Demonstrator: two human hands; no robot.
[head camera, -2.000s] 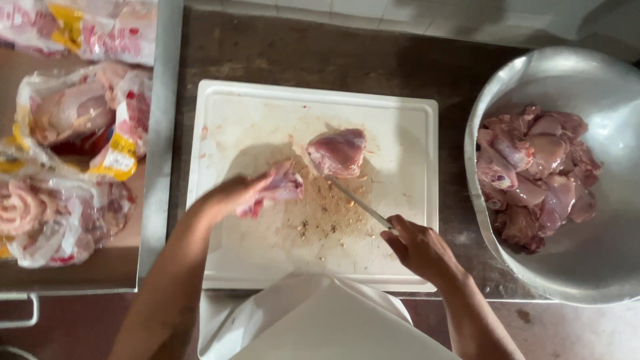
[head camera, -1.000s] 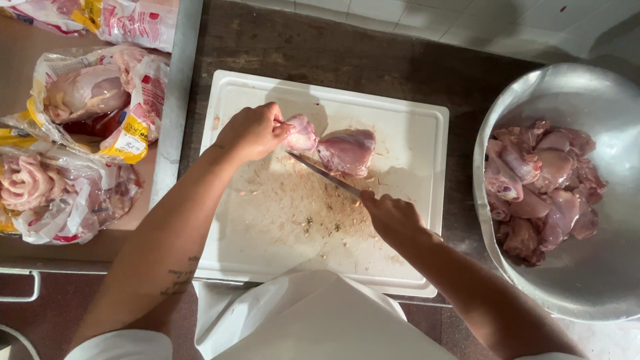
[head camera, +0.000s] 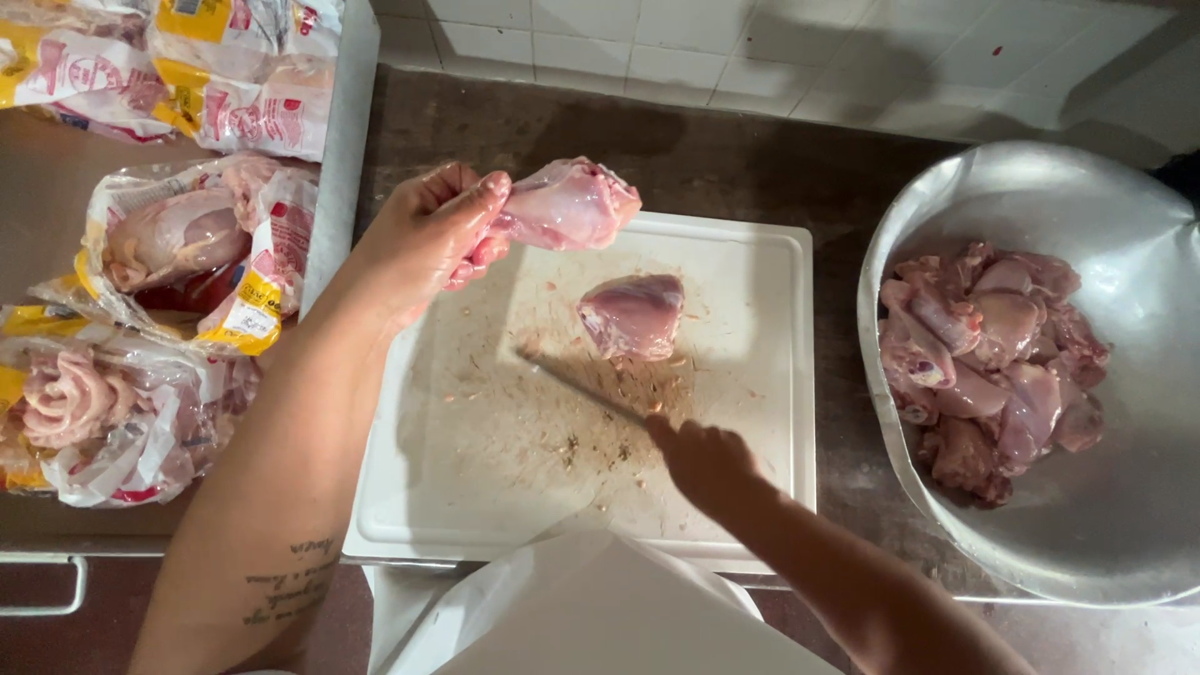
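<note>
A raw chicken drumstick (head camera: 572, 204) is gripped at its narrow end by my left hand (head camera: 441, 239), held up over the far left part of a white plastic cutting board (head camera: 469, 506). My right hand (head camera: 703, 459) is closed round the handle of a knife (head camera: 591, 394), whose blade points left, low over the stained middle of the board. Just beyond the blade lies another raw chicken piece, probably a thigh (head camera: 633, 317), touching neither hand. The knife's handle is mostly hidden in my fingers.
On the right a large metal bowl (head camera: 1125, 506) holds several raw chicken pieces (head camera: 1003, 347). At the left, a metal-edged tray (head camera: 347, 159) holds opened plastic bags of chicken (head camera: 202, 244). A tiled wall (head camera: 581, 56) runs behind the dark counter (head camera: 412, 122).
My left hand has lifted the drumstick off the board, away from the other piece. The knife blade, beside the meat a second ago, now lies nearer to me.
</note>
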